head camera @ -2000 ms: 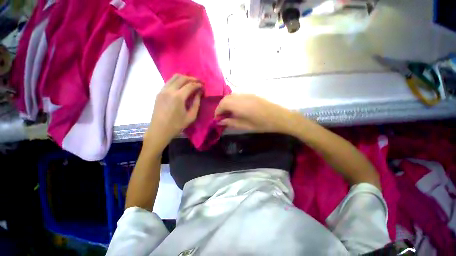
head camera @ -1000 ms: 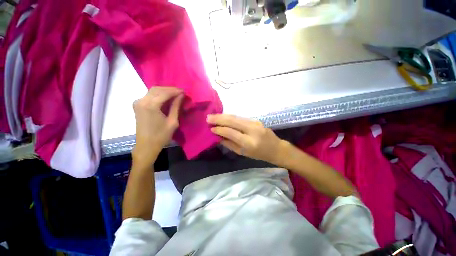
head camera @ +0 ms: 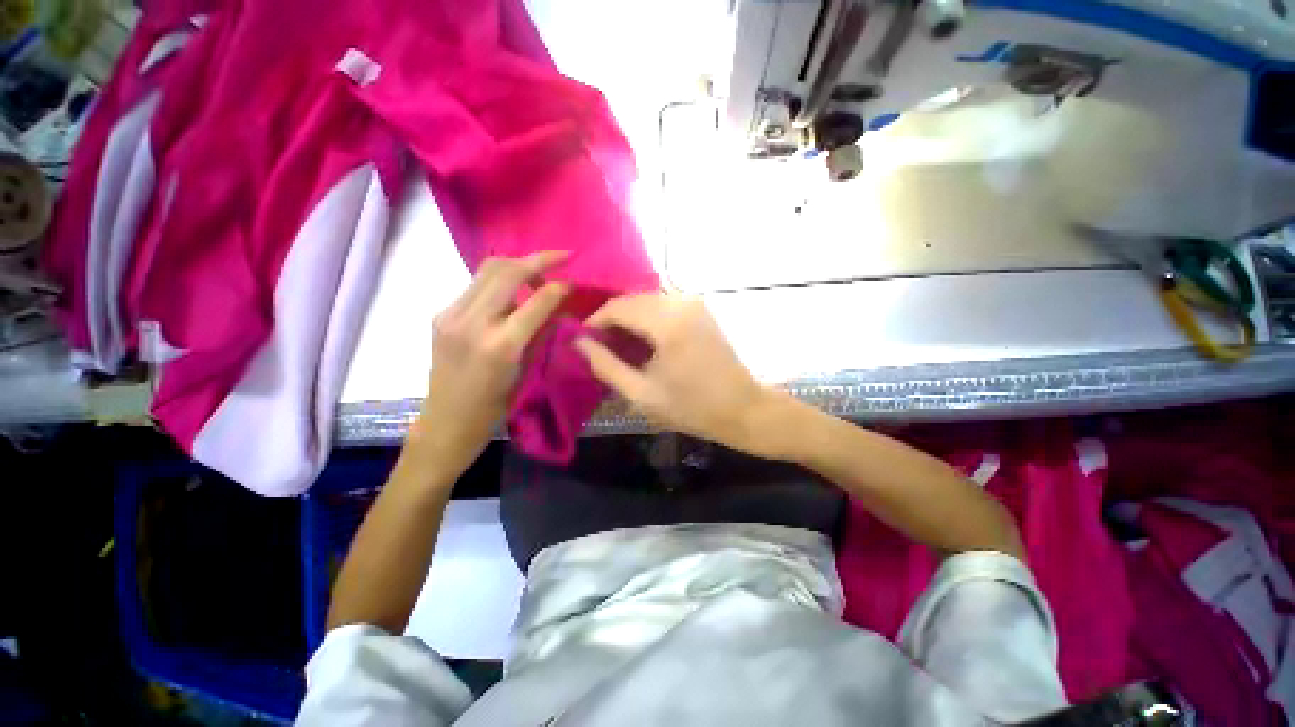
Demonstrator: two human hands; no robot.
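Observation:
A bright pink sleeve (head camera: 568, 199) runs down the white table to its front edge, its darker end bunched between my hands. My left hand (head camera: 490, 334) grips the left side of the sleeve end. My right hand (head camera: 682, 362) pinches the right side with thumb and fingers. The fingertips partly hide the folded opening. The garment body (head camera: 242, 185) lies in a heap at the left, with a pale panel (head camera: 315, 313) hanging over the edge.
The sewing machine (head camera: 1136, 114) stands right of the sleeve, its needle area (head camera: 831, 135) beyond my right hand. Snips (head camera: 1207, 298) lie at the right. Waiting pink garments (head camera: 1065, 568) hang below the right edge. A blue crate (head camera: 213, 660) is under the table, left. A spool (head camera: 20, 199) is far left.
The sleeve end was spread flatter one second ago and is now gathered and folded. My right hand has moved in closer to my left hand. The view has shifted, showing more of the machine.

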